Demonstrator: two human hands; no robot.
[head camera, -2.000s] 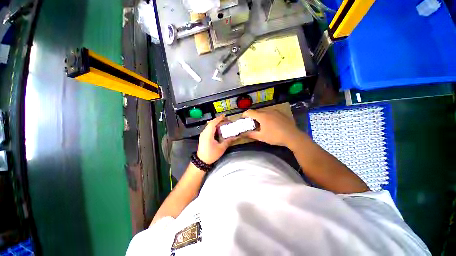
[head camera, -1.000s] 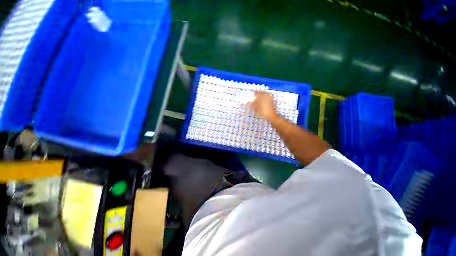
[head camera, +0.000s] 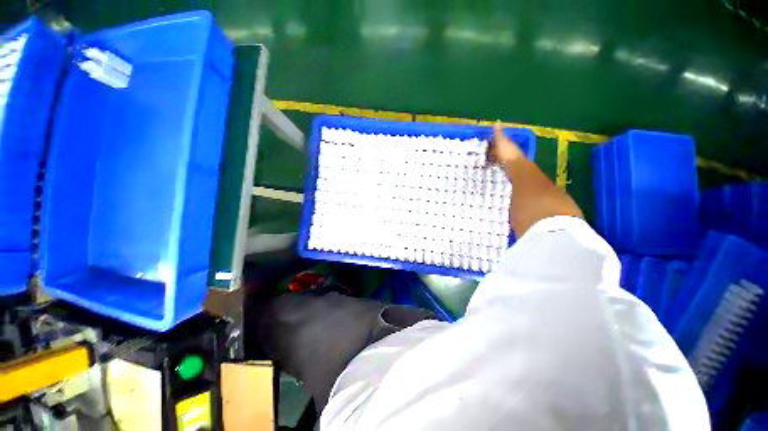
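Note:
A blue tray (head camera: 308, 198) filled with rows of white plastic housings (head camera: 396, 198) lies to the right of the machine, in the middle of the view. My right hand (head camera: 504, 150) is at the tray's far right corner, over the end of the rows. Its fingers are small and partly hidden, so I cannot tell whether they hold a housing. My left hand is not in view.
A large blue bin (head camera: 118, 185) with a few white pieces stands on a green-topped stand (head camera: 237, 168) at the left. The machine's green button (head camera: 190, 366) and cardboard sheet (head camera: 248, 396) are at lower left. Stacked blue trays (head camera: 648, 192) stand at the right.
The view has swung from the machine to the tray. My right hand has moved from over the rows to the tray's far right corner. My left hand has left the view.

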